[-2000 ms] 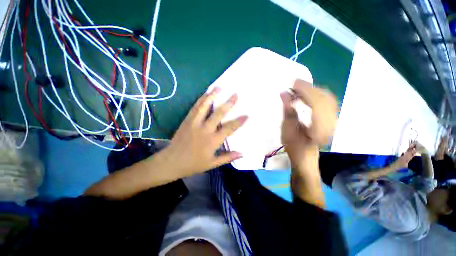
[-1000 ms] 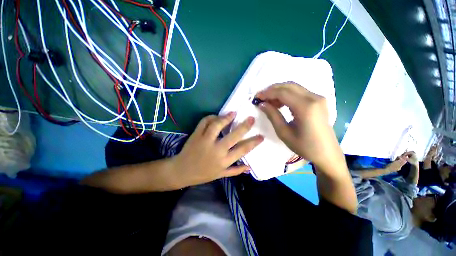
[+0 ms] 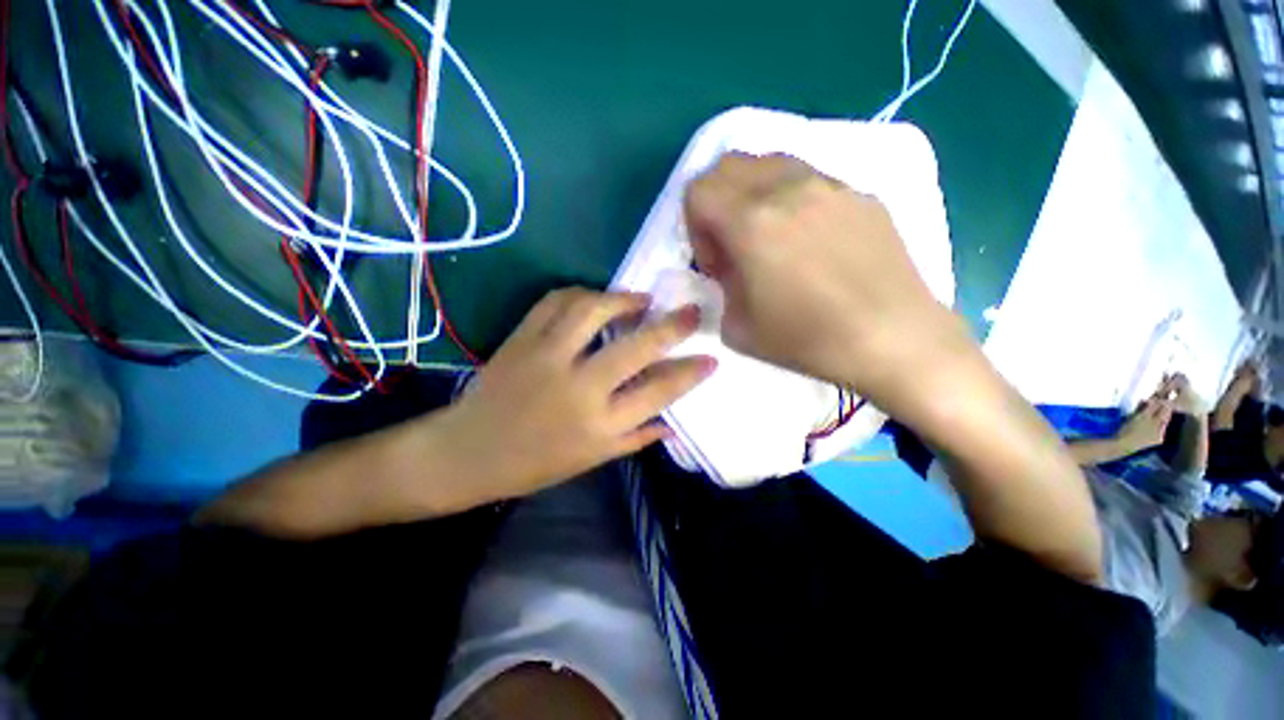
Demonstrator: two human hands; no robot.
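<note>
A white plastic housing (image 3: 901, 183) lies on the green mat, its near end over the mat's edge towards my lap. My left hand (image 3: 577, 373) rests with spread fingers on its left side. My right hand (image 3: 803, 260) is bent over its middle, fingertips down near the left side; whether they hold anything is hidden. Thin red and black lead wires (image 3: 836, 425) show at the housing's near edge. A white cable (image 3: 913, 87) runs from its far edge.
A harness bundle (image 3: 331, 232) of white and red-black cables with black connectors spreads over the green mat (image 3: 592, 85) at left. An off-white bundle (image 3: 64, 429) lies below bench level at left. Another person (image 3: 1127, 528) works at the white bench at right.
My right hand has moved over the housing's middle and turned its back up, hiding the small black part that showed at its fingertips. My left hand stays on the housing's left side.
</note>
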